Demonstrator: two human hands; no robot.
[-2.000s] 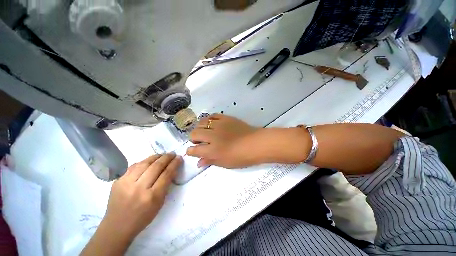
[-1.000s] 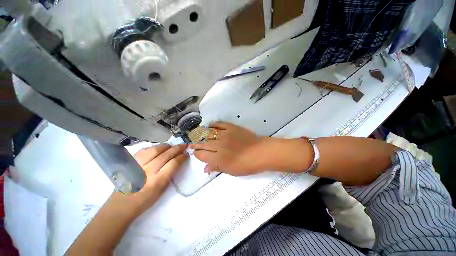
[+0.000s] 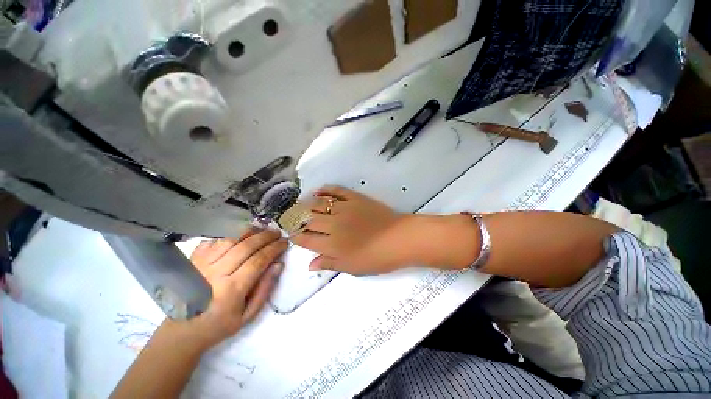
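Observation:
My left hand lies palm down on the machine bed, fingertips at the needle area. My right hand is just right of it, fingertips beside a yellowish-tan block under the head's dark round part. A thin white edge, perhaps a cut piece, shows faintly at the fingertips; white on white, it is hard to make out. The needle and presser foot are mostly hidden. A pale slide plate lies in the bed in front of the fingers. Whether either hand pinches anything cannot be seen.
The white machine head fills the upper left; a grey lever hangs by my left wrist. Black snips, a narrow metal tool and a brown-handled tool lie behind my right hand. Dark plaid cloth hangs upper right.
The camera view has shifted. My left hand has moved in closer to the needle area since the first frame, its thumb now drawn near the fingers. My right hand stays by the tan block.

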